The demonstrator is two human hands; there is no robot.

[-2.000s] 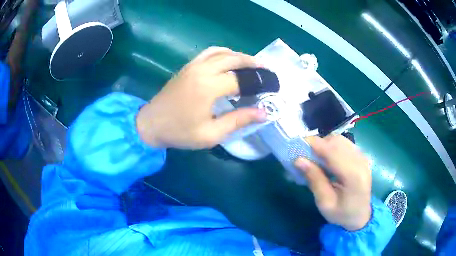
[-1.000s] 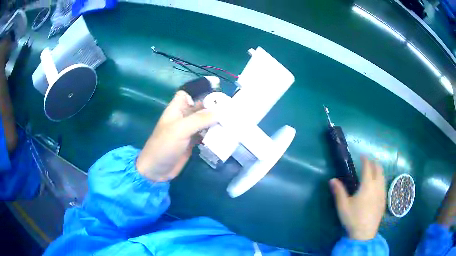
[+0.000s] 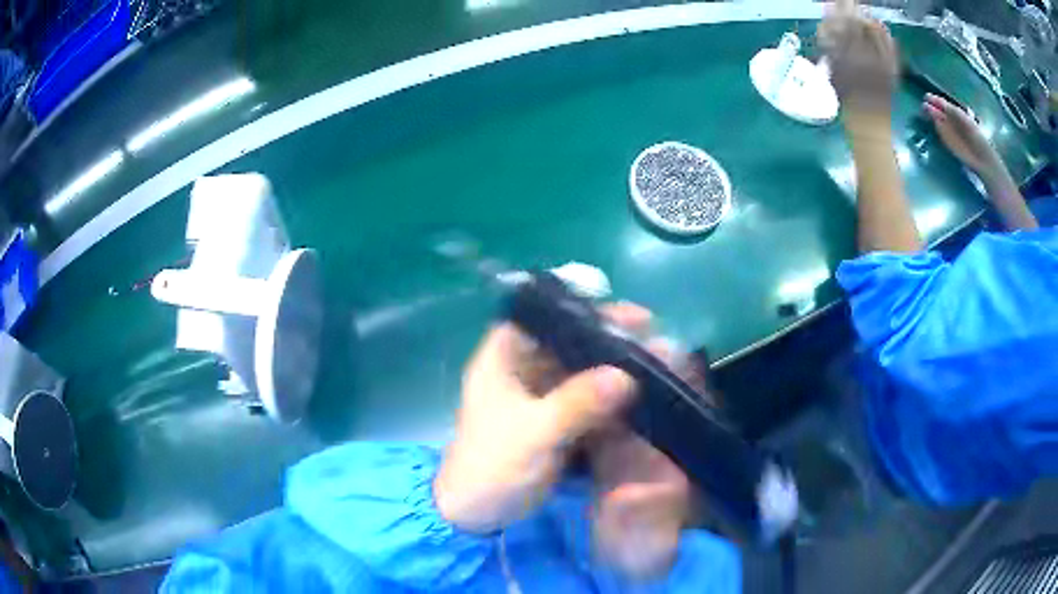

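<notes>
The black electric screwdriver (image 3: 650, 389) is held slantwise in front of me, its blurred tip towards the upper left and its pale rear end at the lower right. My left hand (image 3: 516, 429) is closed around its front part, thumb on top. My right hand (image 3: 644, 493) is behind and below the tool, blurred and partly hidden, with fingers around its body. A pale tip shows beside the screwdriver's front. The white housing (image 3: 232, 226) lies at the left, joined to its white round base (image 3: 292, 337), which stands on edge; neither hand touches it.
A white-rimmed dish of screws (image 3: 681, 188) sits beyond the screwdriver. Another unit with a dark base pad (image 3: 44, 450) is at the far left. A white base (image 3: 795, 84) lies at the upper right, near another worker's hands and blue sleeve (image 3: 963, 348). Blue bins stand at the left.
The view has swung right. My left hand has let go of the housing, which now lies on the green surface. The screwdriver has been picked up and is now between both hands.
</notes>
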